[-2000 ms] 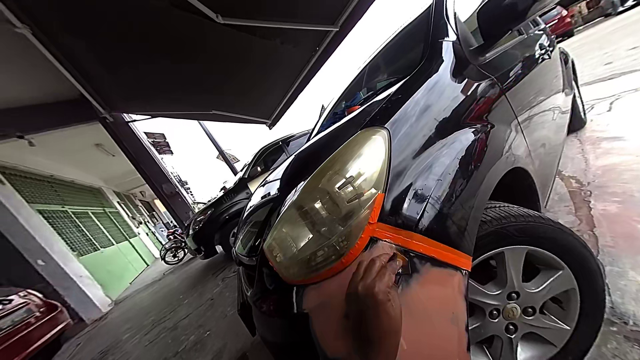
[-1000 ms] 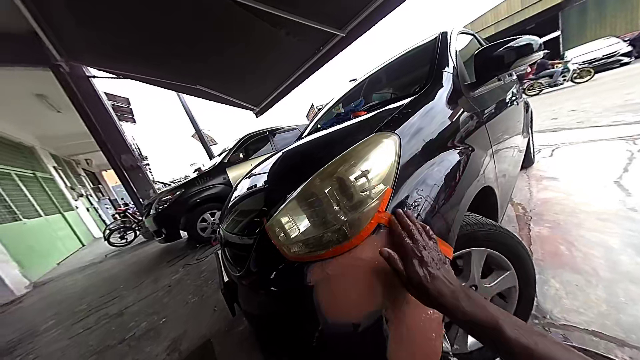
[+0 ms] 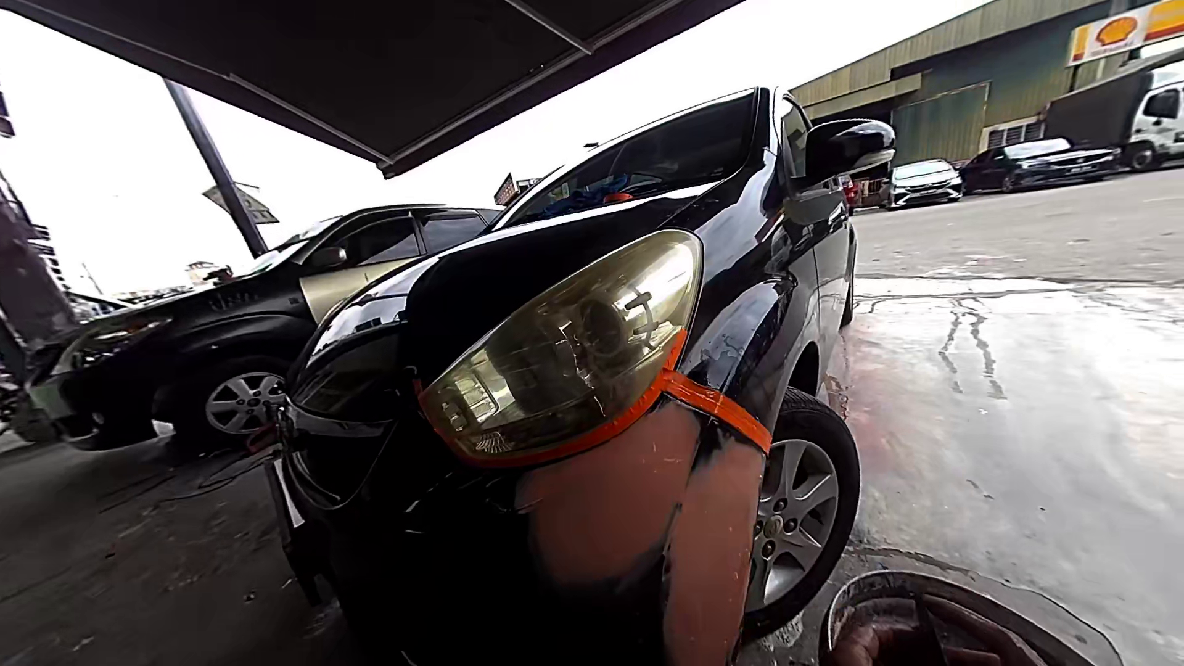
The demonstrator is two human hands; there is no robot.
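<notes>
A black car's yellowed headlight (image 3: 573, 351) has orange masking tape (image 3: 717, 402) along its lower edge, with a strip running across to the wheel arch. Below it, the black front bumper (image 3: 444, 555) carries matte reddish-brown patches (image 3: 610, 499). At the bottom right, my right hand (image 3: 911, 638) is down inside a round bucket (image 3: 856, 587), cut off by the frame's edge. Its fingers are bent and dark, and whether they hold anything is unclear. My left hand is out of view.
The car's front wheel (image 3: 795, 509) stands just left of the bucket. Wet concrete (image 3: 999, 444) spreads to the right. A second dark car (image 3: 231, 324) is parked at the left, with a cable (image 3: 217, 476) on the ground near it. An awning (image 3: 370, 65) hangs overhead.
My right hand has left the tape and bumper area beside the headlight and moved down into the bucket at the lower right. The view has shifted.
</notes>
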